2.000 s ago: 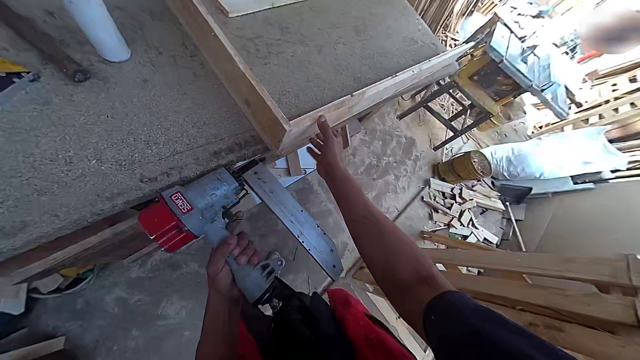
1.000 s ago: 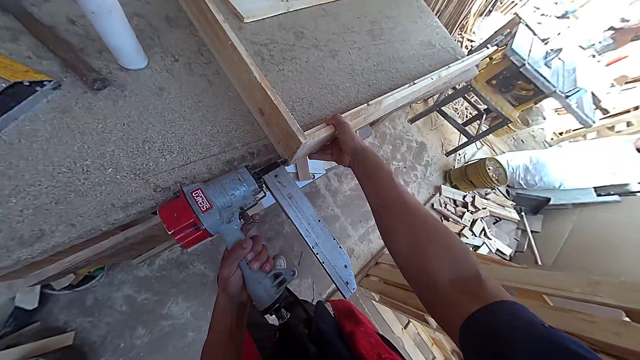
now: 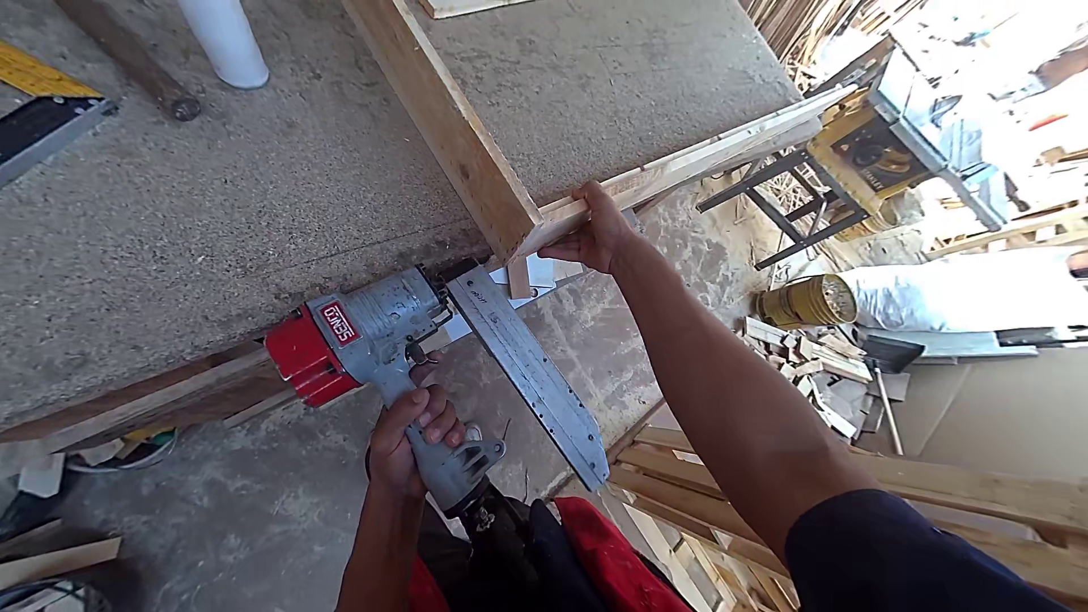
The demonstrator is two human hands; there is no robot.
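Observation:
My left hand (image 3: 416,433) is closed around the handle of a grey and red Senco pneumatic nailer (image 3: 374,331). The nailer's long, slanted magazine (image 3: 531,374) points down to the right, and its nose is near a corner of two boards at the workbench's edge. My right hand (image 3: 599,229) grips the long wooden board (image 3: 680,170) just right of that corner, with the thumb on top and fingers underneath. A second wooden board (image 3: 450,127) meets it there, standing on edge. Below the corner a small wood piece (image 3: 518,278) shows; the exact nose contact is hidden.
On the workbench (image 3: 221,187) lie a hammer-like wooden handle (image 3: 140,59), a white cylinder (image 3: 225,42) and a yellow and black square (image 3: 51,102). Beyond stand a table saw (image 3: 884,153) and a yellow bucket (image 3: 807,302). Offcuts (image 3: 816,365) and stacked lumber (image 3: 935,484) are at right.
Two seconds ago my right hand rested on the long board with fingers spread; now it is wrapped around the board's edge. My left hand has kept hold of the nailer. The view has shifted slightly.

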